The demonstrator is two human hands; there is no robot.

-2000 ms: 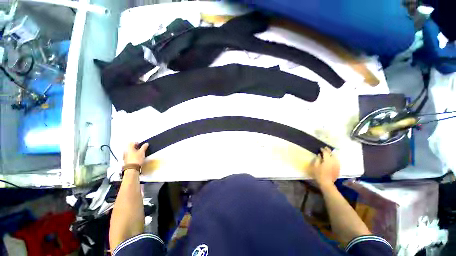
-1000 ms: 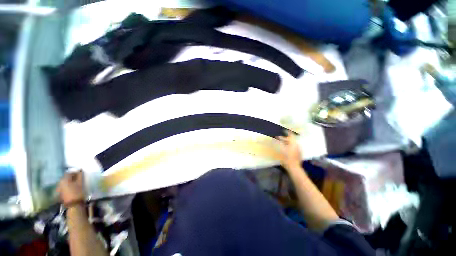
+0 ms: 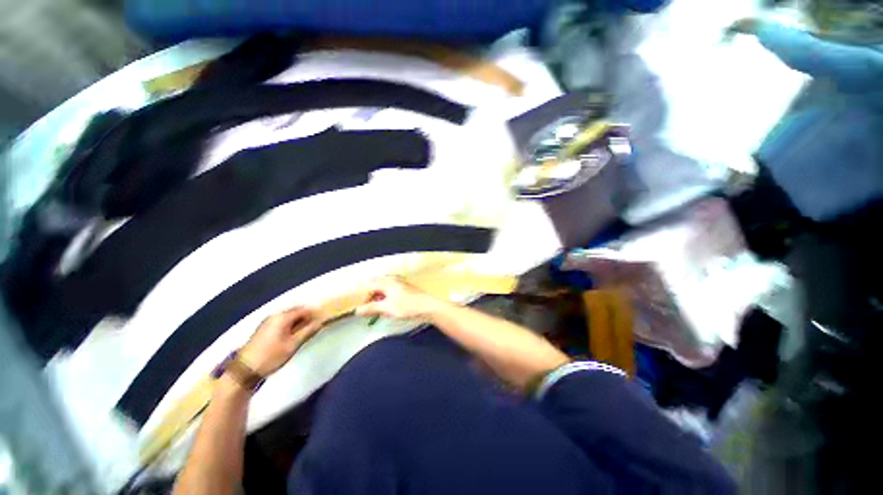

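A long curved black waistband piece (image 3: pixel 319 258) lies flat on the white board cover (image 3: pixel 445 203), arching beyond my hands. My left hand (image 3: pixel 273 340) and my right hand (image 3: pixel 399 300) are close together at the board's front edge, on the near side of the strip and not touching it. Both hands have bent fingers over a tan curved band (image 3: pixel 339 305). Blur hides whether this band is a loose template or a scorch stain, and whether the fingers pinch anything. The steam iron (image 3: pixel 566 160) rests on the dark pad (image 3: pixel 581 208) at the right.
More black strips (image 3: pixel 261 174) and a crumpled black heap (image 3: pixel 58 213) lie on the board's far and left parts. A tan strip (image 3: pixel 484 72) lies near the blue padded roll (image 3: pixel 339 17). A pink-white wrapped bundle (image 3: pixel 668 280) is right of the board.
Both hands have left the black strip's ends and come together at the front edge. The strip stays on the board. The view has swung right and tilted.
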